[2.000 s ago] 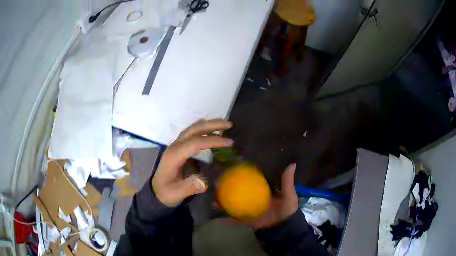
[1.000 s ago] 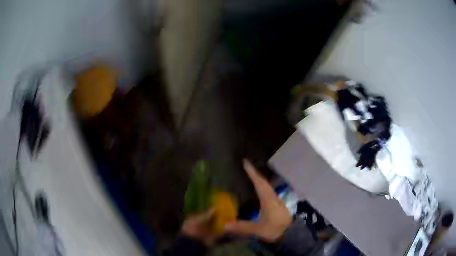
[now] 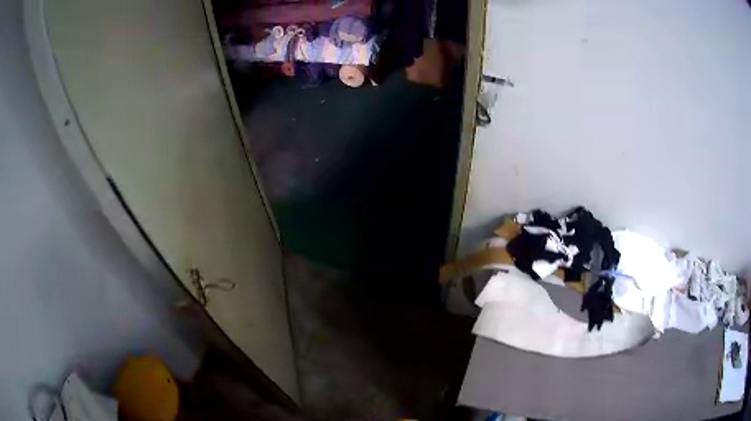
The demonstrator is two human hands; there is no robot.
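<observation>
Neither of my hands is in view. A small orange sliver [image 3: 407, 419] shows at the bottom edge, too cut off to name for certain. Nearest in front of me at the lower right is a grey-topped table [image 3: 576, 378]. A curved cream pattern piece [image 3: 552, 316] lies along its far side. Black and white fabric scraps [image 3: 568, 247] are heaped behind it, with crumpled white pieces [image 3: 659, 284] to their right. A small white card [image 3: 734, 366] lies at the table's right end.
A pale door [image 3: 165, 148] stands open on the left. Beyond the doorway are a dark green floor [image 3: 329, 131] and fabric rolls [image 3: 352, 76]. A white wall [image 3: 618, 107] with a latch is on the right. A yellow-orange stool seat [image 3: 146, 390] is at the lower left.
My view has swung right and up towards the doorway. Both hands and the orange fruit with the green leafy part have left the picture, apart from the orange sliver.
</observation>
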